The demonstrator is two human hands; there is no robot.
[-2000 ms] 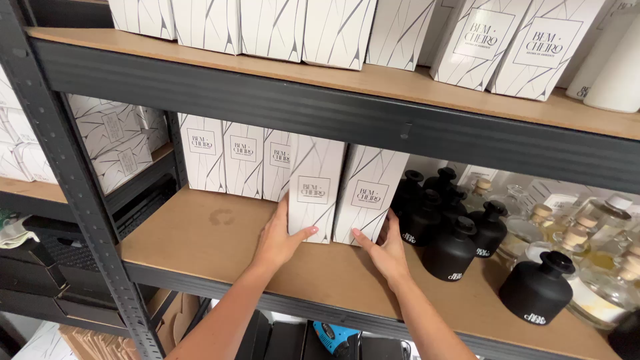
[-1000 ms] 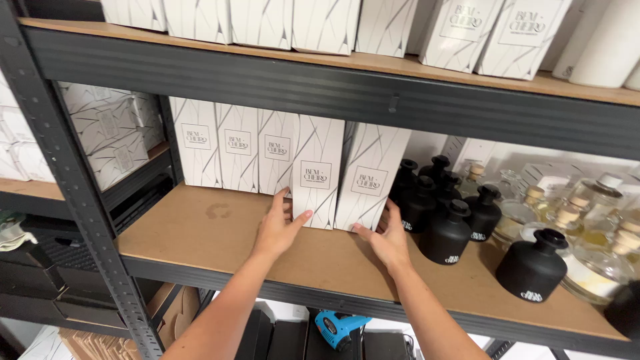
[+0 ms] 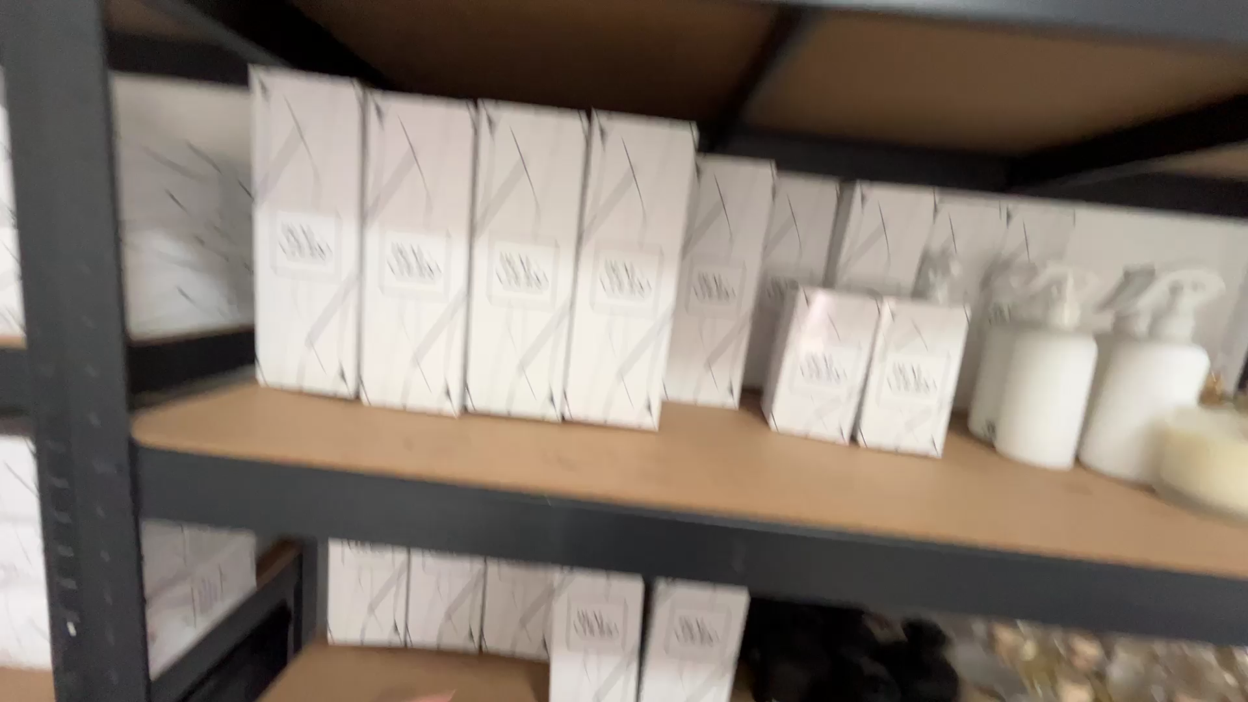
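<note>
At the bottom edge, only a blurred sliver of my left hand (image 3: 429, 696) shows, left of two white cartons on the lower shelf; what it touches is hidden. My right hand is out of view. The left carton (image 3: 595, 634) and the right carton (image 3: 694, 639) of that pair stand upright with a narrow gap between them, their lower ends cut off by the frame. Behind and to their left is a row of similar cartons (image 3: 444, 600). On the shelf above, several tall white cartons (image 3: 517, 263) with dark line patterns stand side by side.
Two shorter cartons (image 3: 824, 366), white spray bottles (image 3: 1046, 400) and a cream-coloured round object (image 3: 1209, 458) share the upper shelf (image 3: 585, 463). A dark metal upright (image 3: 83, 341) stands at left. Black bottles (image 3: 848, 653) and blurred glassware (image 3: 1102, 663) are at lower right.
The view has swung up to the upper shelf. Earlier both hands were at the two front cartons on the lower shelf; now only a sliver of one shows.
</note>
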